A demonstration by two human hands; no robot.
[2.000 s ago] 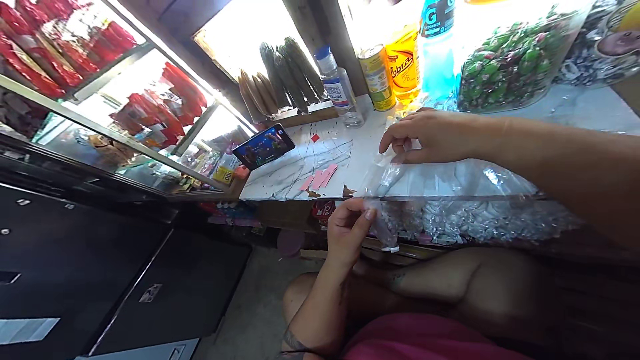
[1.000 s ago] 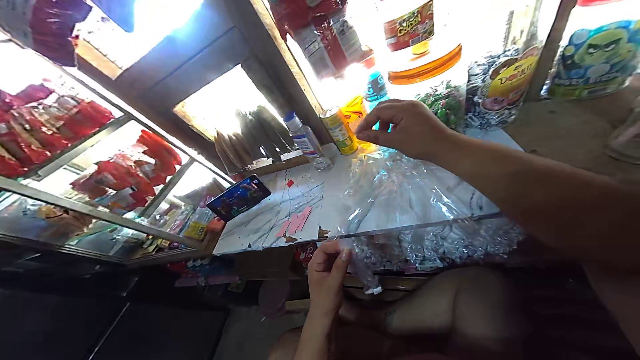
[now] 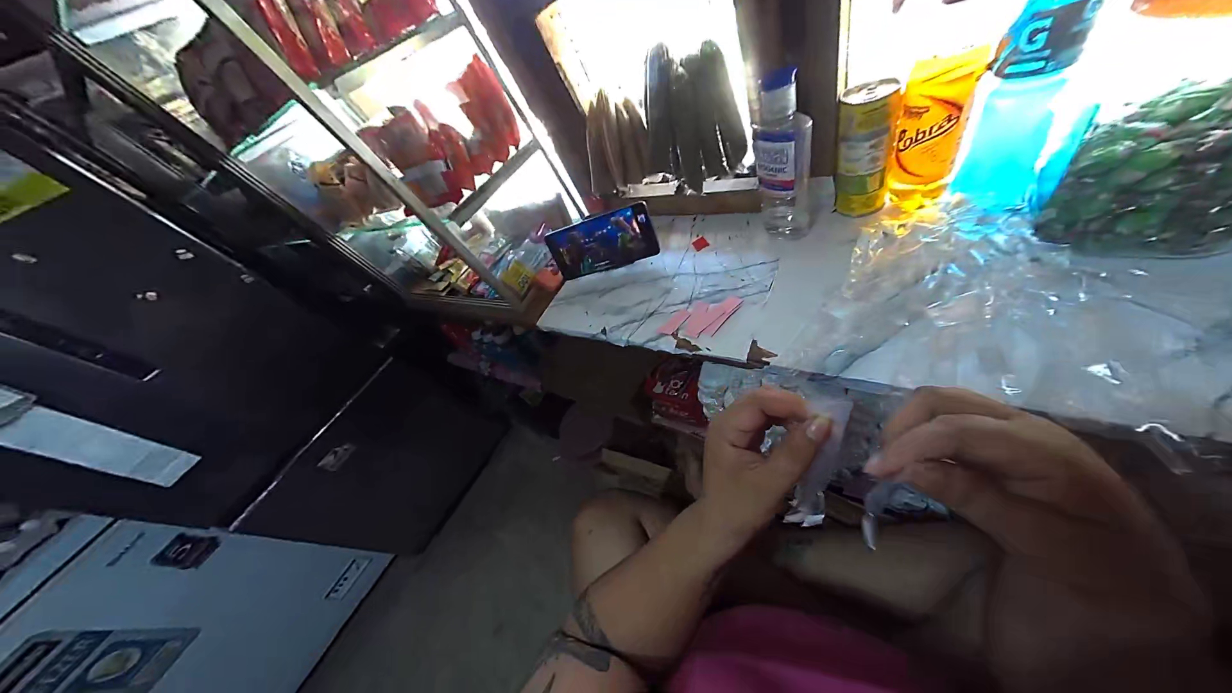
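My left hand point(image 3: 760, 452) pinches the top of a narrow clear plastic sleeve point(image 3: 824, 457) between thumb and forefinger, above my lap. Close on its right, my right hand point(image 3: 972, 462) has its fingertips together on a thin, curled clear strip point(image 3: 874, 510) that hangs down; whether the strip joins the sleeve is unclear. Small pink paper strips point(image 3: 707, 316) lie near the counter's front edge. Crumpled clear plastic wrappers point(image 3: 1020, 298) spread over the counter's right side.
A phone point(image 3: 602, 241) leans at the left end of the marble-patterned counter point(image 3: 626, 308). Along the back stand a clear bottle with a blue cap point(image 3: 782, 159), a can point(image 3: 866, 149), an orange bottle point(image 3: 934, 130), a blue bottle point(image 3: 1020, 125) and a container of green-wrapped pieces point(image 3: 1145, 173).
My right hand has come down from above the counter to beside my left hand and holds a thin clear strip. My left hand still holds the sleeve. The view has shifted.
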